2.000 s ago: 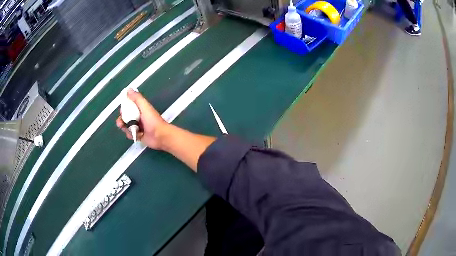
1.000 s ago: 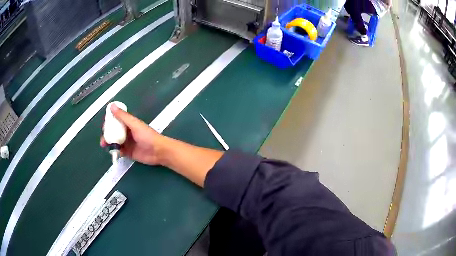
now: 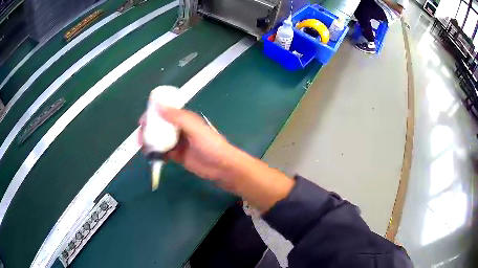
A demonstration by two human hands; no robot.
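My right hand (image 3: 183, 138) is closed around a white glue bottle (image 3: 161, 125). The hand and bottle are slightly blurred. The bottle's black collar and pale yellow nozzle point down, above the green surface, with the tip apart from the strip module. The grey-silver strip module (image 3: 89, 230) with a row of round parts lies at the lower left, beside a long white stripe. My left hand is not in view.
Blue bins (image 3: 293, 59) at the far end hold white bottles and yellow tape. A thin pale pointed stick (image 3: 208, 122) lies partly behind my wrist. Another strip (image 3: 42, 120) lies at left, yellow-orange strips (image 3: 83, 25) farther off. A metal frame (image 3: 238, 15) and a person's leg (image 3: 365, 29) show beyond.
My right hand, still holding the bottle, has moved right and looks larger, away from the strip module. The view has shifted, so the bench things appear farther left.
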